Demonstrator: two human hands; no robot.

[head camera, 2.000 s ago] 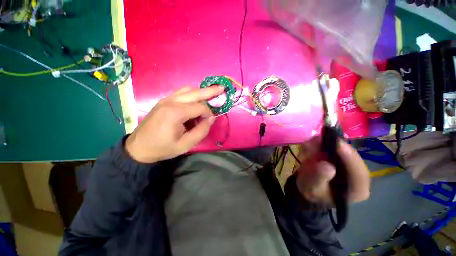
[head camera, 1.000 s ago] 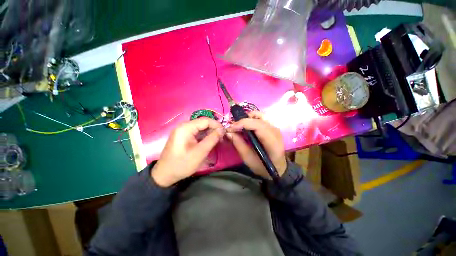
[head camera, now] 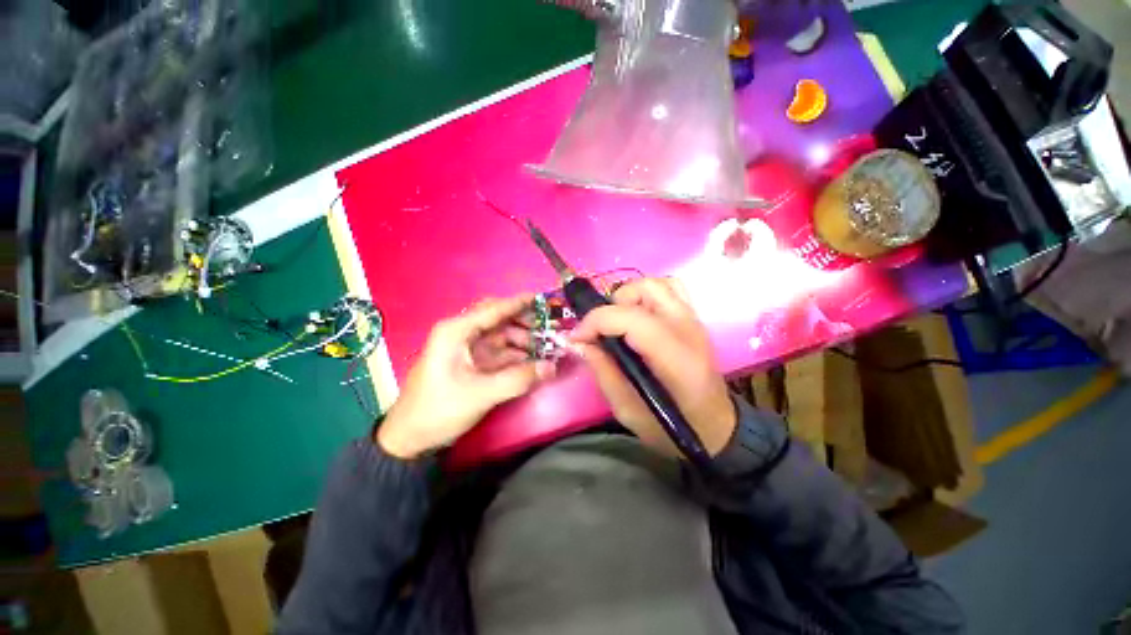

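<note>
My left hand (head camera: 461, 376) holds the green ring circuit board (head camera: 542, 333) tilted up on its edge, over the front of the pink-red sheet (head camera: 434, 223). My right hand (head camera: 664, 360) holds the black soldering iron (head camera: 630, 360), its metal tip pointing up and left, away from the board. The right fingertips are close to the board's wires; whether they pinch one is too small to tell. A thin dark lead wire (head camera: 500, 211) runs up near the iron's tip. The stator is not clearly visible; the hands and iron cover that area.
A clear extractor hood (head camera: 657, 106) hangs over the sheet's back. The tip cleaner tin (head camera: 878, 205) and black soldering station (head camera: 961, 161) are right. Orange pieces (head camera: 806, 101) lie upper right. Wired boards (head camera: 347, 329), clear rings (head camera: 118, 437) and a transparent bag (head camera: 149, 149) are left.
The left hand first touched the flat board; now it holds the board tilted up. The right hand brought the iron in from the right beside the left hand. The view has shifted.
</note>
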